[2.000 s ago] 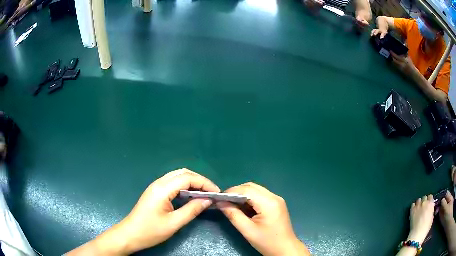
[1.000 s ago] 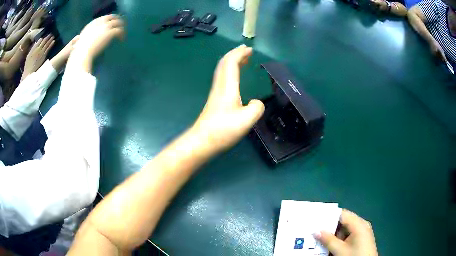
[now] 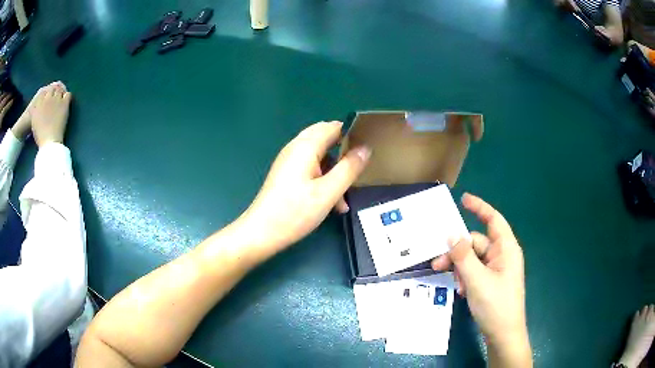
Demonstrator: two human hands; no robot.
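A black box stands in front of me with its lid raised, brown cardboard inside and a pale patch at its top edge. My left hand grips the box's left side near the lid, thumb inside the lid. My right hand holds a white leaflet with a small blue picture, tilted over the open box. The leaflet hides most of the box's inside. More white leaflets lie on the table at the box's near edge, partly overlapping.
Several small black parts lie at the far left, with a black piece beside them. A pale post stands at the far edge. A neighbour's hands rest at the left. A black box is at the right.
The box now faces me, nearer, its lid's brown inside showing. My left hand has taken hold of it. My right hand has raised a leaflet over it; other leaflets now show on the table.
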